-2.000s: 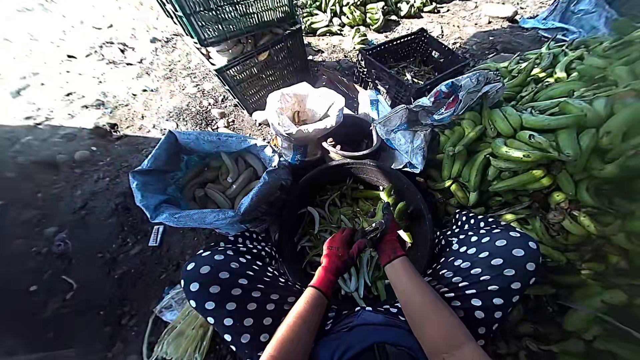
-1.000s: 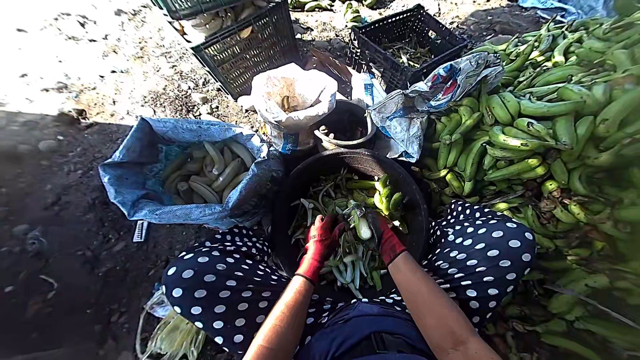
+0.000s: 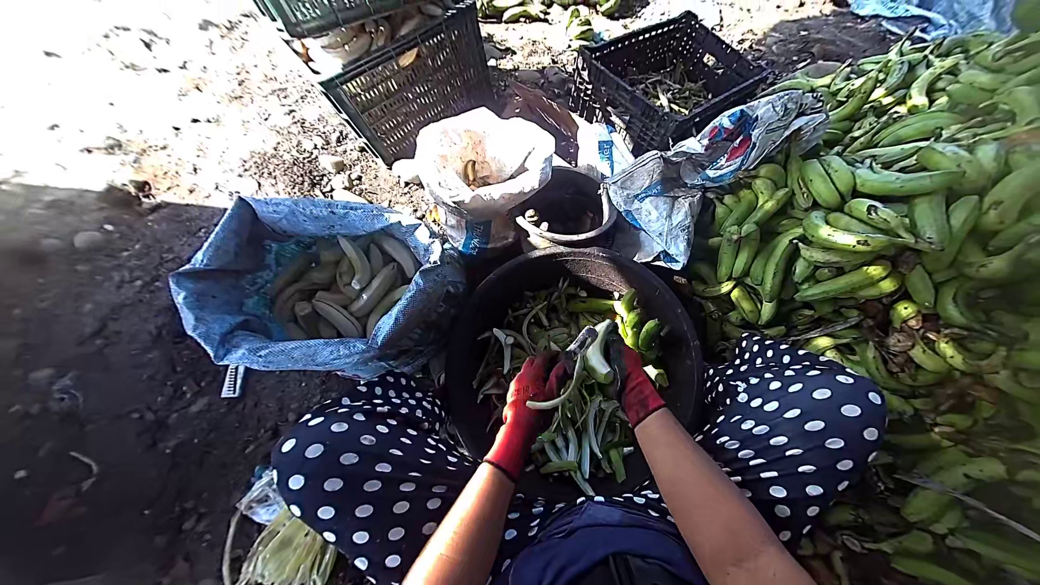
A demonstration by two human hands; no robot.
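Observation:
Over a black tub [image 3: 682, 325] of green peel strips [image 3: 597, 431], both my hands wear red gloves. My right hand [image 3: 634, 378] grips a partly peeled green plantain [image 3: 600, 357]. Against the plantain's left side, my left hand [image 3: 535, 394] is closed around a small tool [image 3: 582, 340], its handle hidden by the fingers, with a strip of peel hanging beside it. Unpeeled green plantains [image 3: 638, 325] rest in the tub just past my right hand. Peeled plantains [image 3: 345, 288] fill a blue woven sack [image 3: 244, 325] on the left.
A big heap of green plantains [image 3: 894, 219] lies at the right. Beyond the tub stand a white sack [image 3: 479, 154], a bucket [image 3: 605, 223], a black crate [image 3: 650, 122] holding scraps and stacked dark green crates [image 3: 414, 81]. A crumpled plastic sack [image 3: 662, 211] adjoins the heap.
Both hands have stayed over the tub. The plantain in my right hand now shows more clearly, and a strip of peel hangs by my left hand.

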